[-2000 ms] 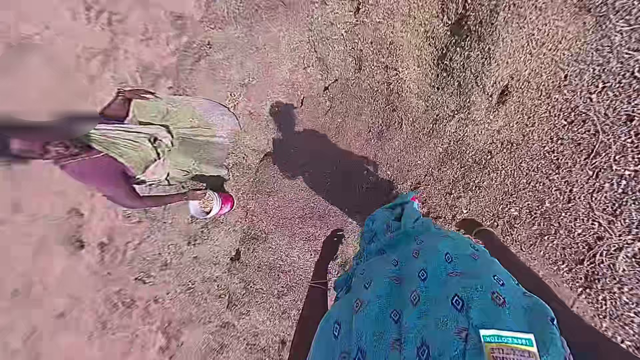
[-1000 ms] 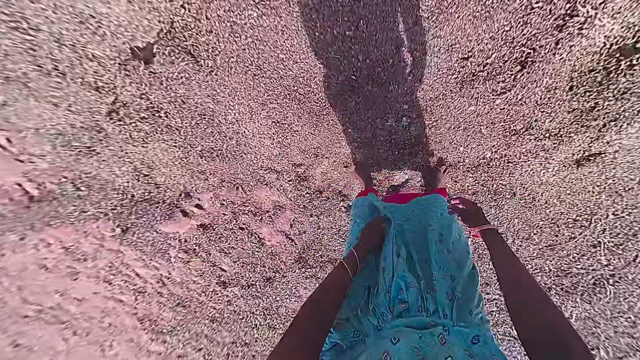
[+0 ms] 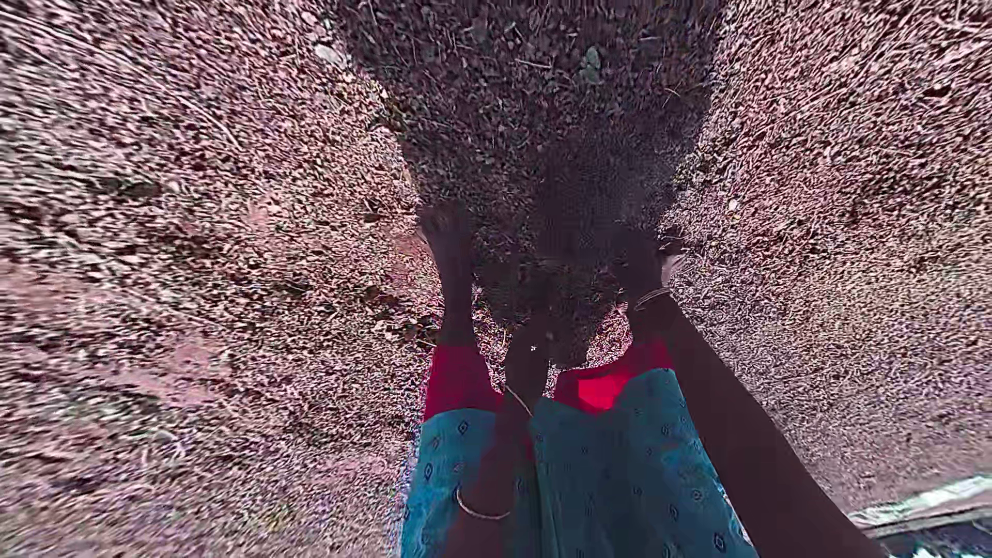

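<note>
My left hand (image 3: 528, 356) hangs low between my legs, just past the hem of the teal patterned skirt (image 3: 620, 465); bangles circle that arm. My right hand (image 3: 635, 256) reaches down near my right foot, with a thin bangle (image 3: 652, 297) at the wrist. Both hands are dark in shadow, so their fingers and anything in them cannot be made out. Red cloth (image 3: 461, 380) shows below the skirt. My bare left foot (image 3: 446, 225) stands on ground covered with dry litter.
My shadow (image 3: 542, 101) covers the ground ahead of my feet. Dry stalks and small leaves (image 3: 232, 194) lie on both sides, with a patch of bare soil (image 3: 186, 364) at left. A pale edge (image 3: 922, 500) of an unclear thing is at lower right.
Both hands have moved down from beside the skirt toward the ground. The view has swung and come closer to the ground; the person with the bucket seen earlier is out of view.
</note>
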